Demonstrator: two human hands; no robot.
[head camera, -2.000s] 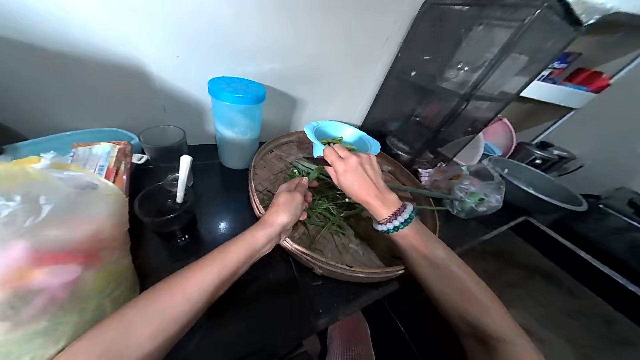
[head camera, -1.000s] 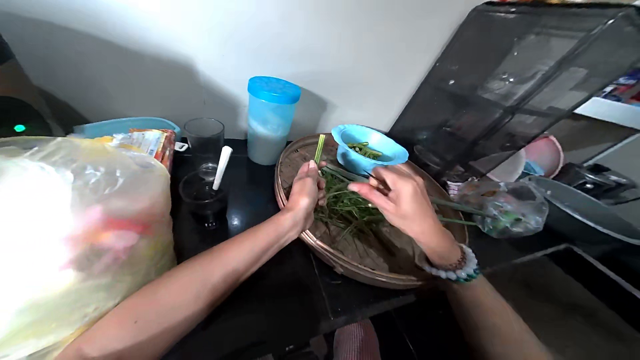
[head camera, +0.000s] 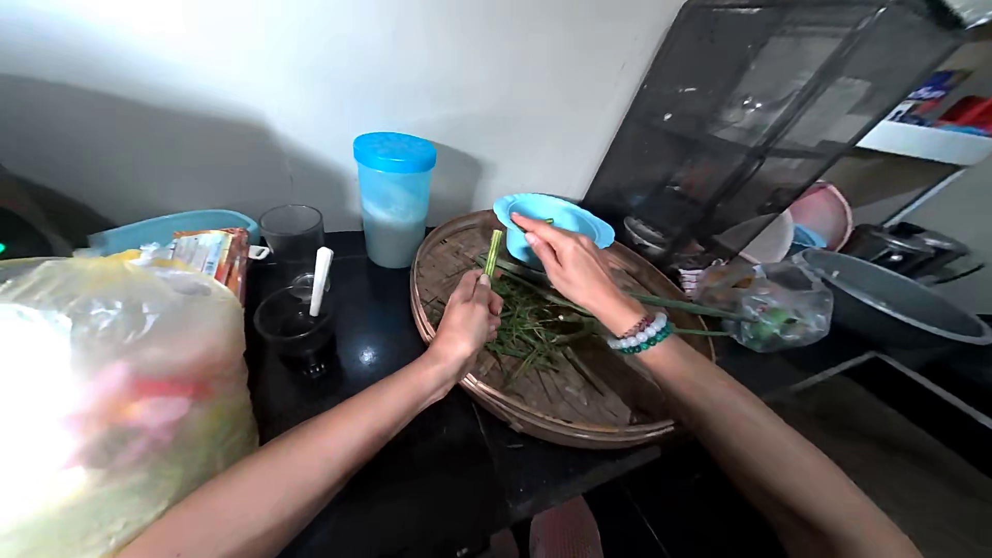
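Observation:
A round woven bamboo tray (head camera: 558, 430) lies on the black counter with loose green strips and trimmings (head camera: 531, 329) in it. Over its left part, my left hand (head camera: 469, 314) is closed around short green stalks (head camera: 494, 252) that point upward. My right hand (head camera: 570, 260), with bead bracelets at its wrist, is at the light blue plastic bowl (head camera: 593, 225) at the tray's back edge, fingers near a green piece; whether it grips this is unclear. Long green stalks (head camera: 678, 304) run beneath the right hand toward a clear plastic bag (head camera: 783, 306).
A blue-lidded plastic container (head camera: 395, 201) stands behind the tray. Left of it are a clear glass (head camera: 293, 229), a dark cup (head camera: 294, 322) with a white-handled utensil (head camera: 321, 280) and a bulky plastic bag (head camera: 132, 387). A grey basin (head camera: 891, 291) and dark rack (head camera: 721, 116) stand right.
My right hand has moved from beside the left hand over the tray up to the blue bowl. The left hand still holds the stalks.

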